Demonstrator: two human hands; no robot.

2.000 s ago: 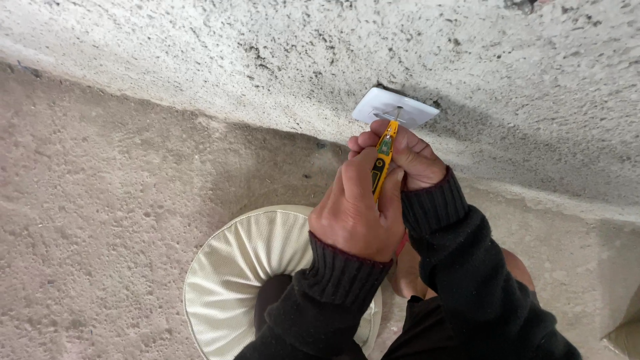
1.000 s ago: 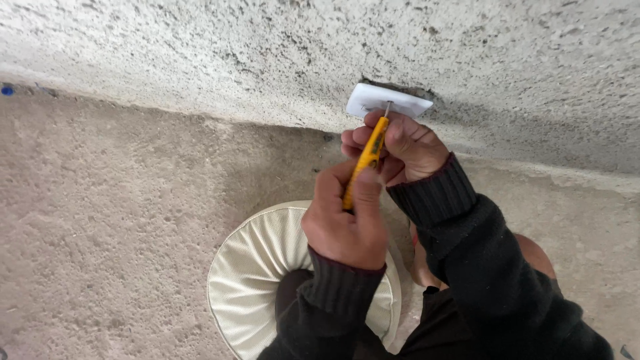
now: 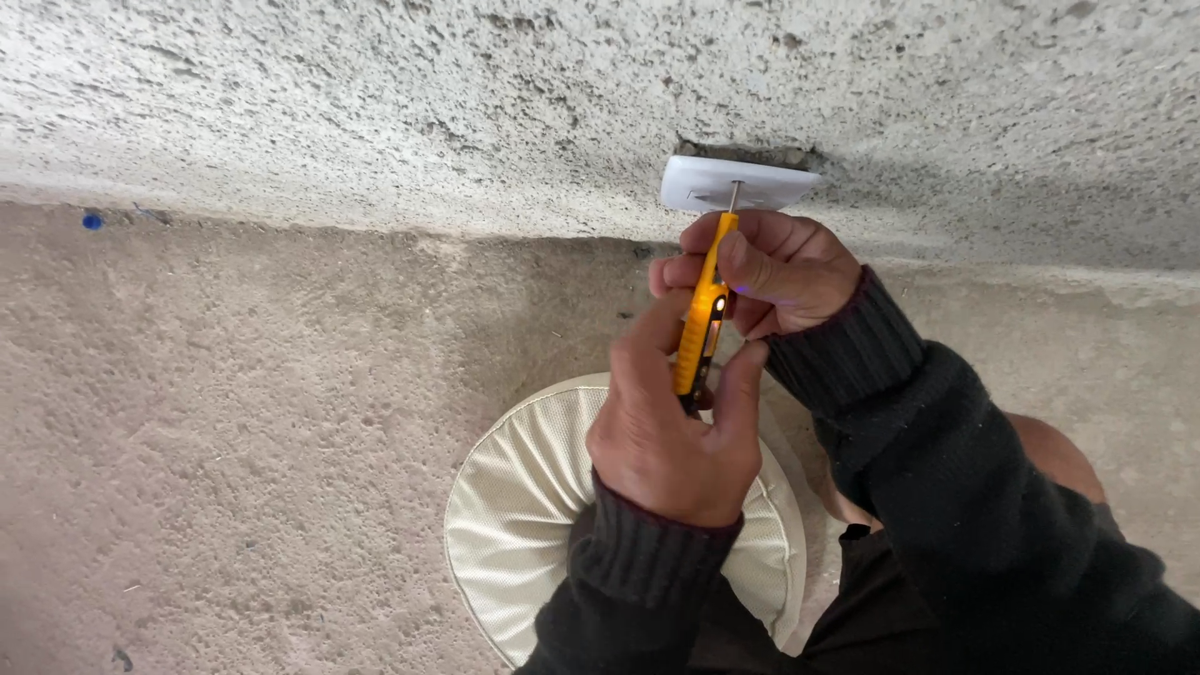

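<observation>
A yellow-and-black voltage tester screwdriver (image 3: 705, 314) points up toward a white wall plate (image 3: 698, 184), its thin metal shaft meeting the plate's face. The plate sits tilted over a rough recess in the wall. Around the tester's handle are the fingertips and thumb of my left hand (image 3: 675, 431). My right hand (image 3: 792, 272), nearer the wall, pinches the tester's front part with its thumb, its other fingers partly behind the tool. A small light shows on the handle. The plate's lower edge is partly hidden by my right fingers.
A pitted grey-white wall (image 3: 422, 112) meets the rough concrete floor (image 3: 234, 403). Below my hands is a round stool with a pleated cream cover (image 3: 520, 497), partly hidden by my left sleeve. A small blue cap-like item (image 3: 91, 221) lies by the wall base at left.
My left hand's fingers have shifted on the tester's handle, and its black face with the light shows again. My right hand keeps its place near the plate.
</observation>
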